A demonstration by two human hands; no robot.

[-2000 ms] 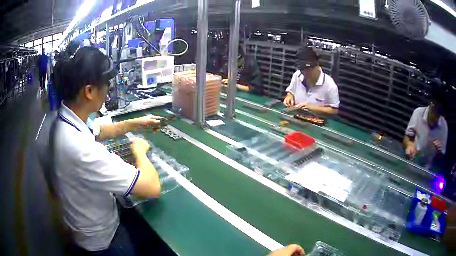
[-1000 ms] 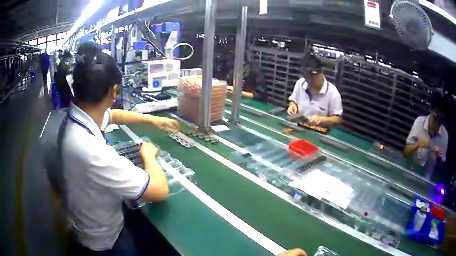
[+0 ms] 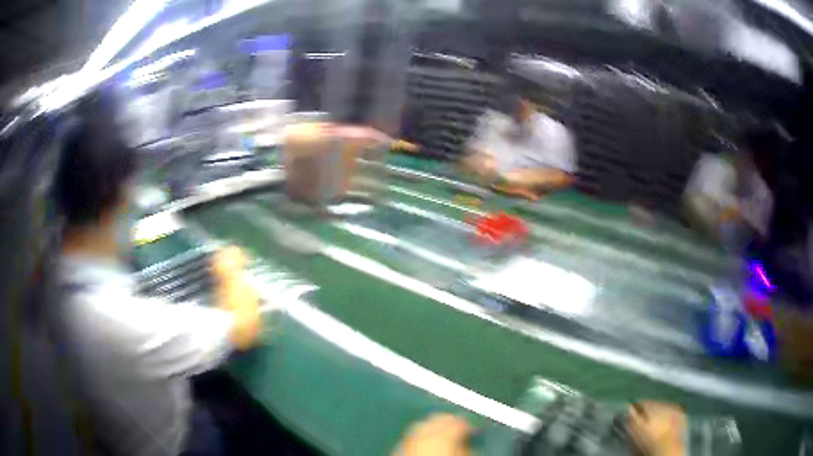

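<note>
The frame is strongly blurred. My left hand (image 3: 437, 436) is at the bottom edge, partly cut off, to the left of a tray. My right hand (image 3: 658, 429) is at the bottom edge, at the right side of the tray. Between them lies a clear tray with dark contents (image 3: 575, 432), cut off by the bottom edge. Whether either hand holds anything cannot be told.
A neighbour (image 3: 134, 338) works at a tray (image 3: 169, 274) at left. Across the green line (image 3: 419, 321) are middle trays with a red tray (image 3: 499, 229) and a white sheet (image 3: 535, 287). A blue bin (image 3: 724, 322) is at right. Two people work opposite.
The view has swung down and to the right and blurred. My right hand and more of the dark-filled tray have come into view, and more of my left hand shows.
</note>
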